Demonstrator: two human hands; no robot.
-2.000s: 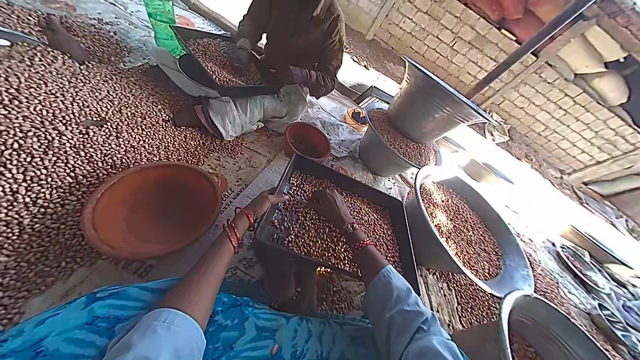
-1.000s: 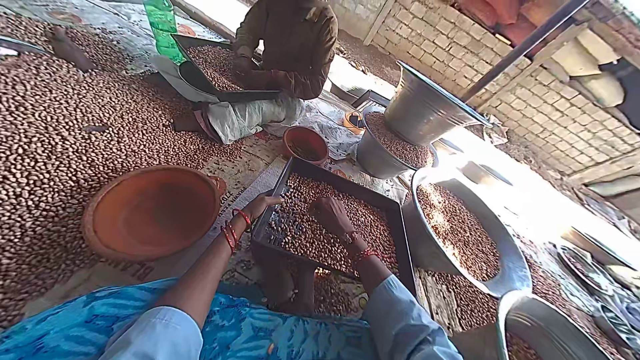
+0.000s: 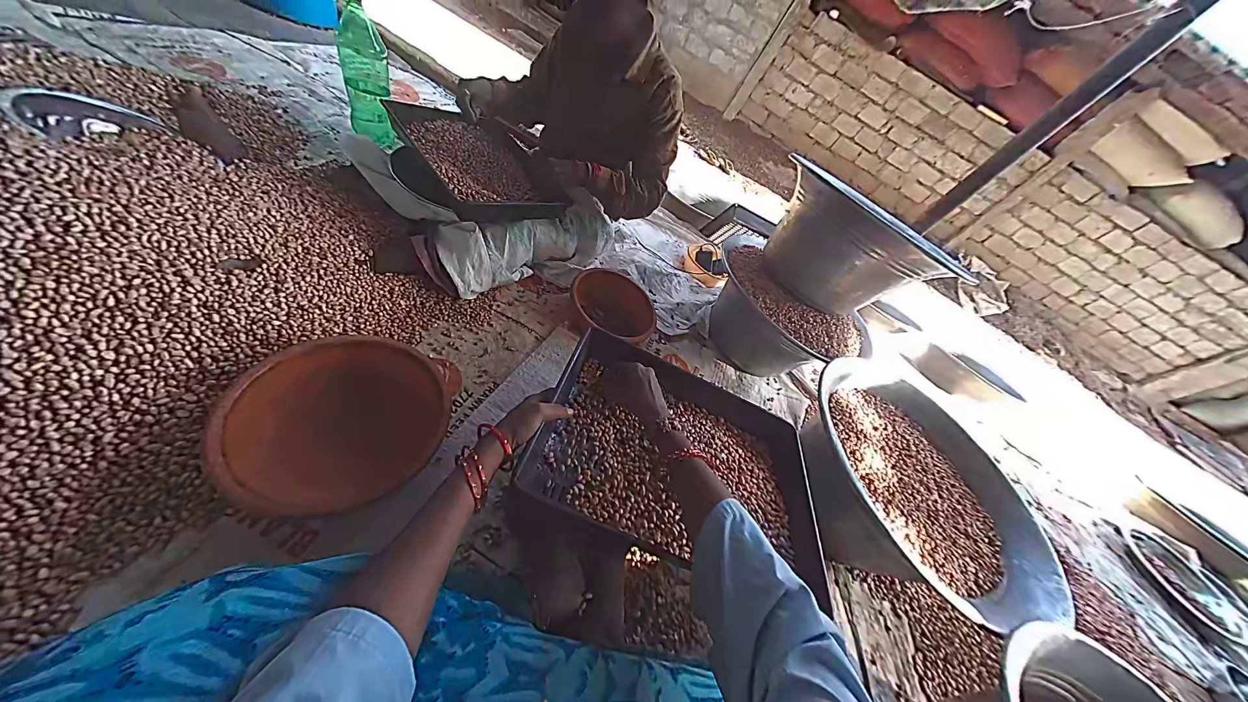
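Note:
A dark rectangular tray [image 3: 802,507] holds a layer of brown nuts or seeds [image 3: 634,478], with part of its base showing at the left. My left hand [image 3: 534,417] grips the tray's left rim, thumb on top. Inside the tray's upper left part, my right hand [image 3: 636,390] rests on the nuts; its fingers point down and are partly hidden, so whether it holds any cannot be told. Red bangles circle both wrists. Under the tray's near side, more nuts lie beside my feet.
A clay bowl [image 3: 331,424] sits at left beside a large heap of nuts [image 3: 117,322]; a smaller clay bowl [image 3: 612,304] is beyond the tray. Metal tubs of nuts [image 3: 1033,575] stand at right. Across from me, a person [image 3: 609,107] holds another tray [image 3: 507,210] near a green bottle [image 3: 363,78].
My right hand has moved within the tray, away from me toward its far left corner. My left hand stays at the left rim.

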